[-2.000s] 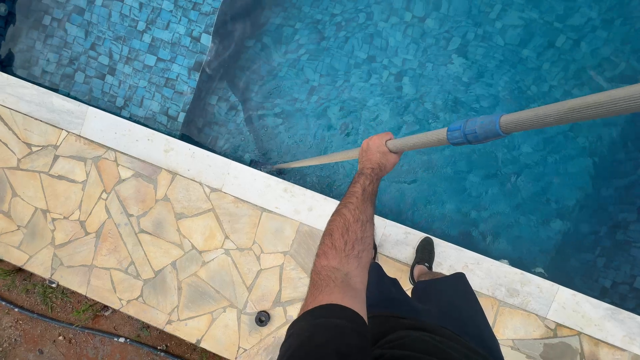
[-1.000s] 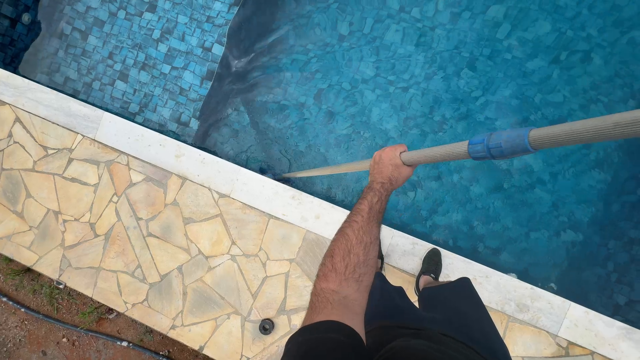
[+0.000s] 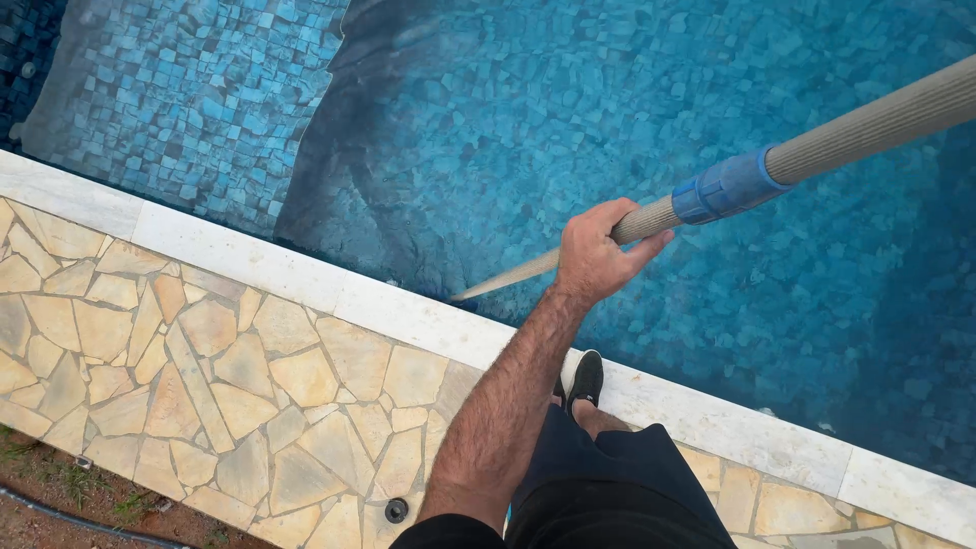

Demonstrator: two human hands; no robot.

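My left hand [image 3: 598,252] is wrapped around a ribbed grey telescopic pole [image 3: 515,274], just below its blue locking collar [image 3: 728,187]. The thumb lies on the near side of the pole, apart from the fingers. From the upper right, the pole slants down to the water close beside the pool's white stone coping [image 3: 267,271]. A dark blue shape, blurred by the water, shows around its lower end; what it is cannot be made out. The pole's upper end is out of frame. My right hand is not in view.
Pool water [image 3: 762,305] lies beyond the coping, with a shallower mosaic-tiled ledge [image 3: 191,99] at the upper left. My dark shoe [image 3: 585,377] stands on the coping. Irregular stone paving [image 3: 305,381] holds a small round black fitting [image 3: 396,510]. A dark hose [image 3: 84,522] runs over soil.
The pole's upper part has tilted more steeply, and its collar shows higher in the view. My left hand has stayed on the pole, its thumb now showing along the near side.
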